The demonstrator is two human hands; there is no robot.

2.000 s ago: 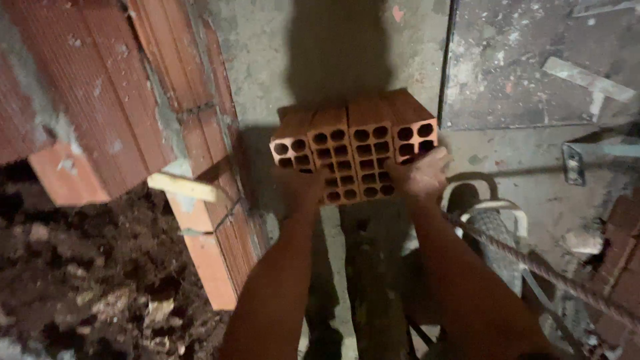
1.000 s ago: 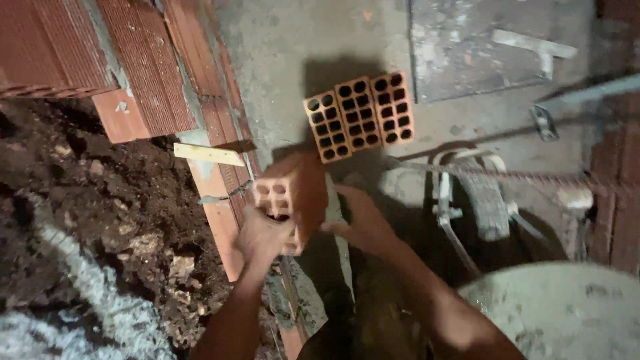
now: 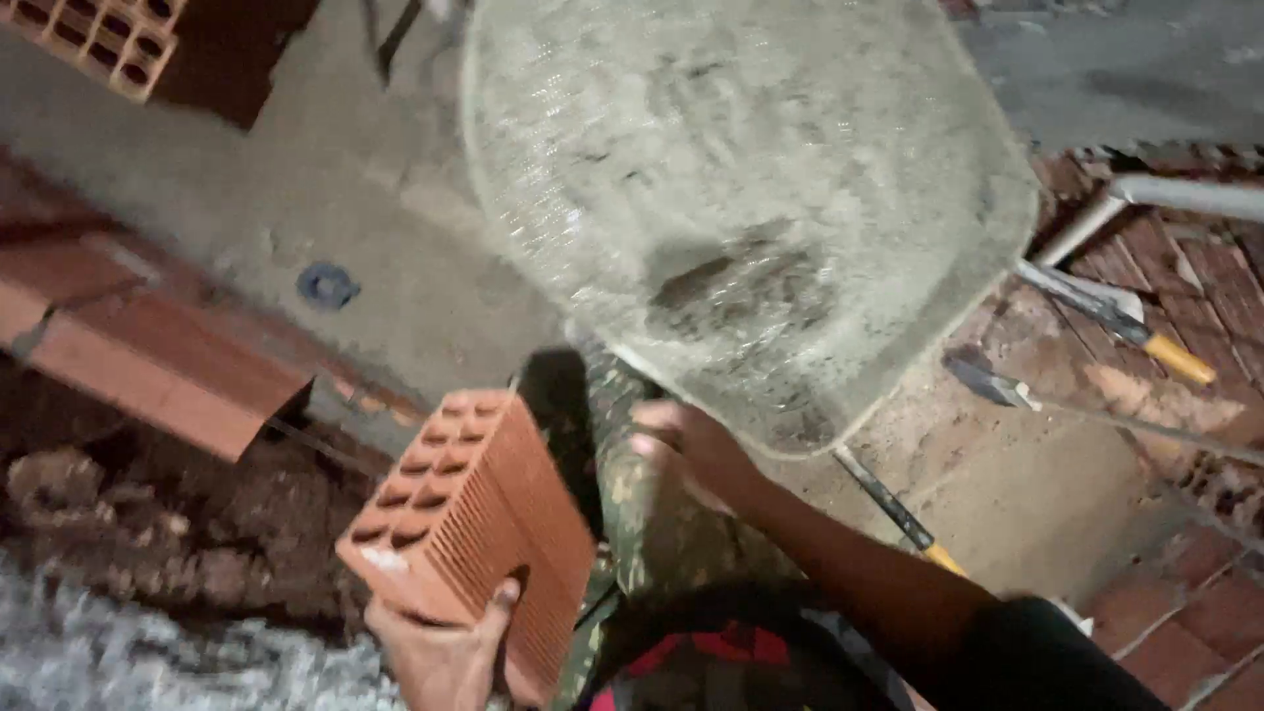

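My left hand (image 3: 444, 642) grips a hollow clay brick (image 3: 494, 523) at its lower end, thumb on the ribbed side, with the holed face turned up to the left. My right hand (image 3: 691, 444) holds nothing and hangs by my trouser leg, its fingers loosely curled, close to the rim of a wheelbarrow. Wet grey mortar (image 3: 731, 197) fills the wheelbarrow, with a hollow scooped in it near me.
A low row of clay bricks (image 3: 168, 346) runs along the left beside dark soil (image 3: 128, 523). More hollow bricks (image 3: 109, 44) stand at the upper left. Yellow-tipped wheelbarrow handles (image 3: 1180, 357) stick out at the right, near a shovel (image 3: 987, 383).
The view has swung far over to the wheelbarrow. My left hand still has the brick taken from the group. My right hand, beside that brick a second ago, is now by the wheelbarrow's rim.
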